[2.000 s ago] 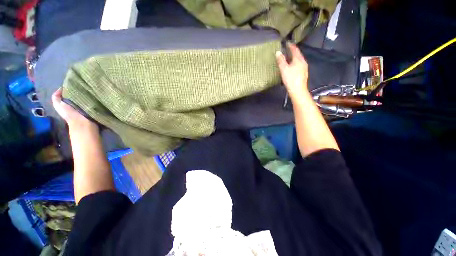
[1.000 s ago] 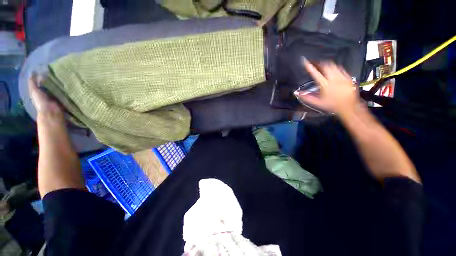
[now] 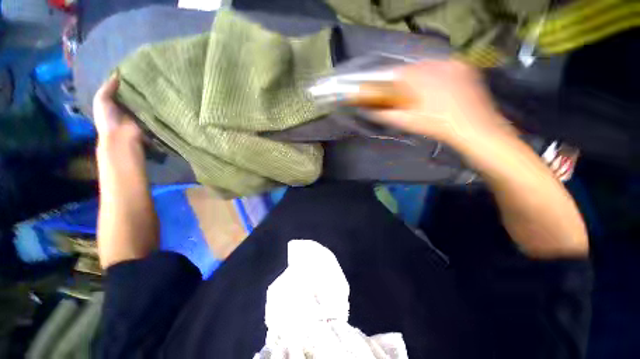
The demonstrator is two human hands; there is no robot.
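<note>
The olive-green jacket cloth (image 3: 245,91) lies over the grey padded board (image 3: 158,24), with a raised fold across its middle and a loose part hanging over the front edge. My left hand (image 3: 118,116) grips the cloth's dark-edged left end. My right hand (image 3: 435,95) is blurred and holds the steam iron (image 3: 358,87) by its brown handle. The iron's silver tip is at the right end of the cloth; whether it touches cannot be told.
More green cloth (image 3: 449,21) is heaped behind the board. A blurred yellow hose (image 3: 589,26) crosses the upper right. Below the board at left is a blue crate (image 3: 175,217). A small red and white item (image 3: 561,161) is at the right.
My right hand has taken hold of the iron and moved it left from its rest to the cloth. The flat cloth is now folded up in the middle. The yellow hose has shifted.
</note>
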